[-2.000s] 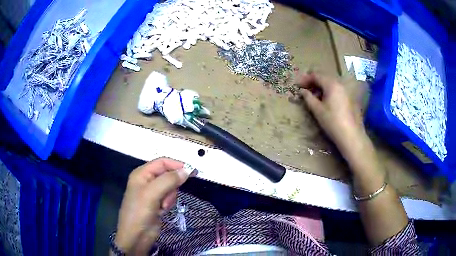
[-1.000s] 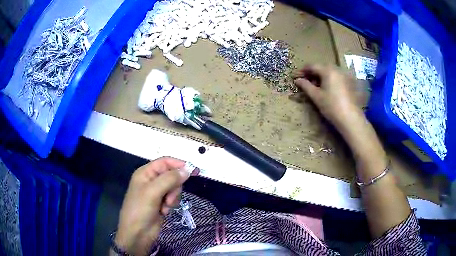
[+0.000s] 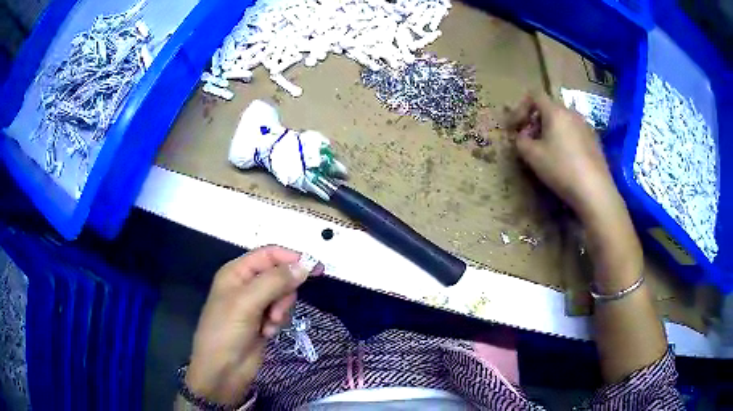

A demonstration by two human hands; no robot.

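Observation:
My left hand (image 3: 245, 317) is at the table's white front edge, its thumb and forefinger closed on a small white piece (image 3: 308, 262). A thin white cord bundle (image 3: 303, 339) hangs below its fingers over the lap. My right hand (image 3: 563, 152) is above the brown cardboard, right of the heap of small grey metal parts (image 3: 426, 90). Its fingertips are pinched together and blurred; I cannot tell whether they hold a part. A loose heap of white plastic housings (image 3: 337, 30) lies left of the metal parts.
The cloth-wrapped hammer (image 3: 346, 193) lies across the cardboard (image 3: 490, 201), its black handle over the white edge (image 3: 241, 213). A blue tray of corded pieces (image 3: 120, 172) is at left, a blue tray of white pieces (image 3: 635, 152) at right. Stacked blue bins (image 3: 88, 337) are low left.
My right hand has moved right, away from the metal heap. My left hand keeps its grip and has barely moved. The camera view has shifted slightly.

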